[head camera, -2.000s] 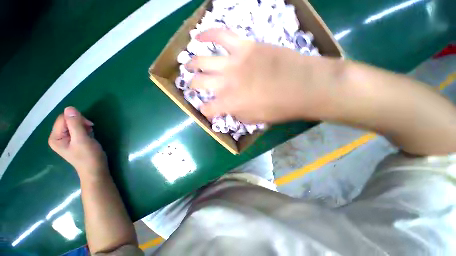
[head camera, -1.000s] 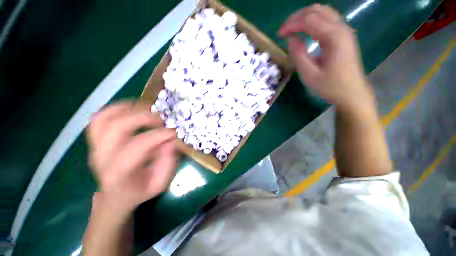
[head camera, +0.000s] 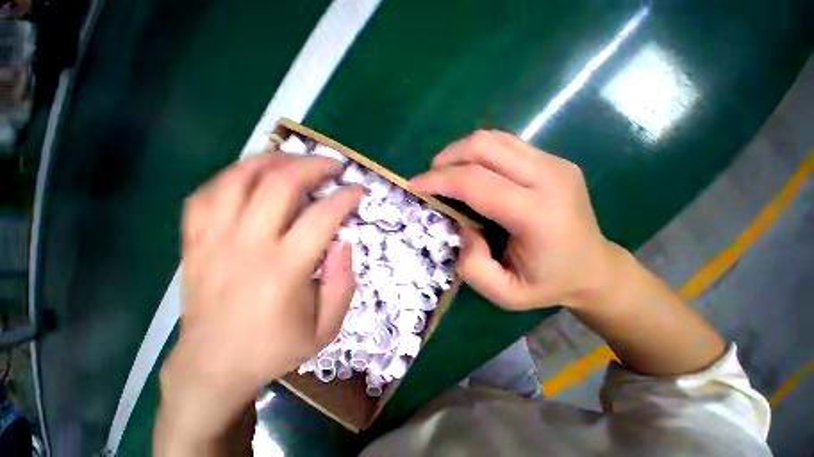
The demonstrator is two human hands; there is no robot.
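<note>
A shallow brown carton tray (head camera: 323, 403) sits on the glossy green bench, turned at an angle. It is full of small white plastic parts (head camera: 393, 268), some showing round holes. The near corner of the carton shows bare cardboard. My right hand (head camera: 527, 223) grips the carton's right-hand wall near its far right corner, thumb and fingers on either side of the corner. My left hand (head camera: 259, 259) is over the left part of the carton, slightly blurred, fingers bent above the white parts. It hides the left wall, and I cannot tell whether it holds any part.
The green bench (head camera: 464, 80) curves around, with a white strip (head camera: 326, 67) running behind and left of the carton. Bright light reflections lie on the bench at the upper right. Grey floor with yellow lines (head camera: 759, 232) is at the right. A pale rail runs down the far left.
My right hand has come from beside the carton to its corner. My left hand has moved over the white parts. The carton shows lower in the view and its near corner is now uncovered by parts.
</note>
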